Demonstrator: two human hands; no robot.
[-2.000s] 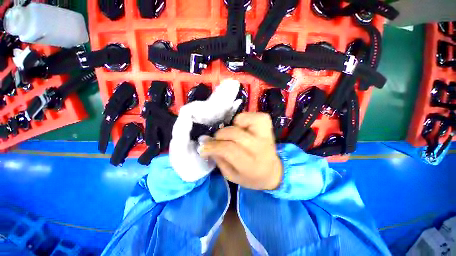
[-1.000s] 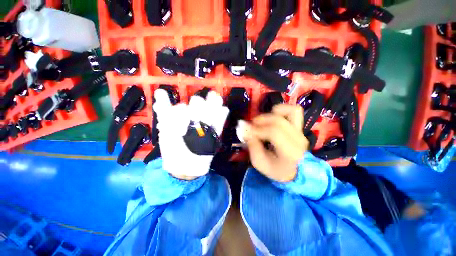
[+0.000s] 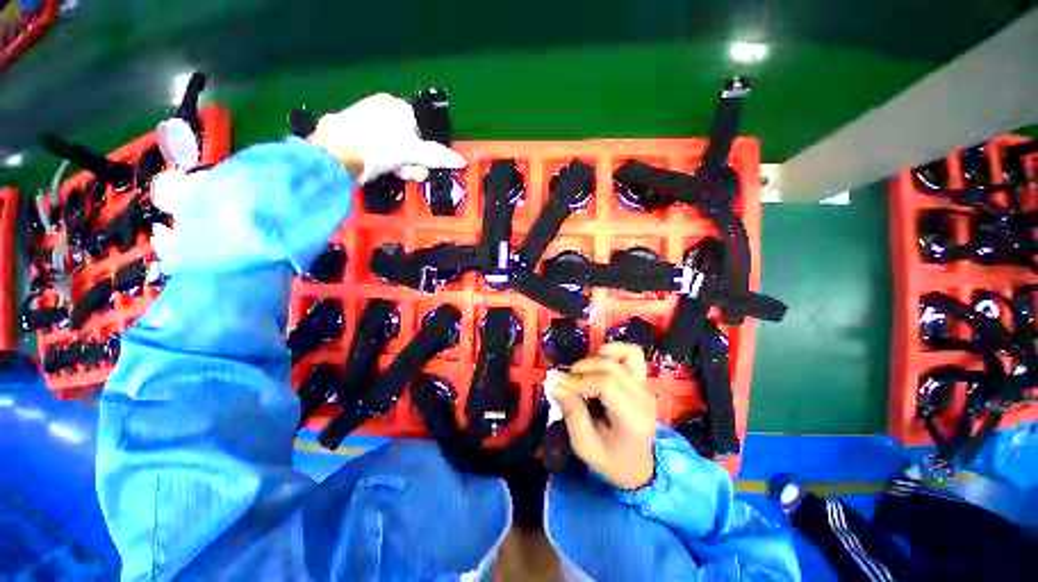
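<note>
My left hand [image 3: 381, 136], in a white glove, is over the back left of the orange-red compartment tray [image 3: 751, 398]. Its palm side is hidden, so I cannot tell if it holds a watch. A black-strapped watch [image 3: 435, 119] stands up from the tray beside its fingers. My bare right hand [image 3: 611, 415] is over the front of the tray, its fingertips pinching a small white wiping cloth [image 3: 554, 395]. Several watches [image 3: 497, 352] with black straps lie in the pockets, some straps crossing others.
Similar trays stand at the left [image 3: 80, 375] and right [image 3: 903, 341]. A pale post [image 3: 899, 119] rises at the back right. A white bottle [image 3: 176, 144] is partly hidden behind my left sleeve. A person's dark striped sleeve [image 3: 848, 529] shows at the lower right.
My left hand has moved from the front of the tray to its back left; the watch on its palm is no longer visible. My right hand still pinches the cloth. The view has shifted towards the back.
</note>
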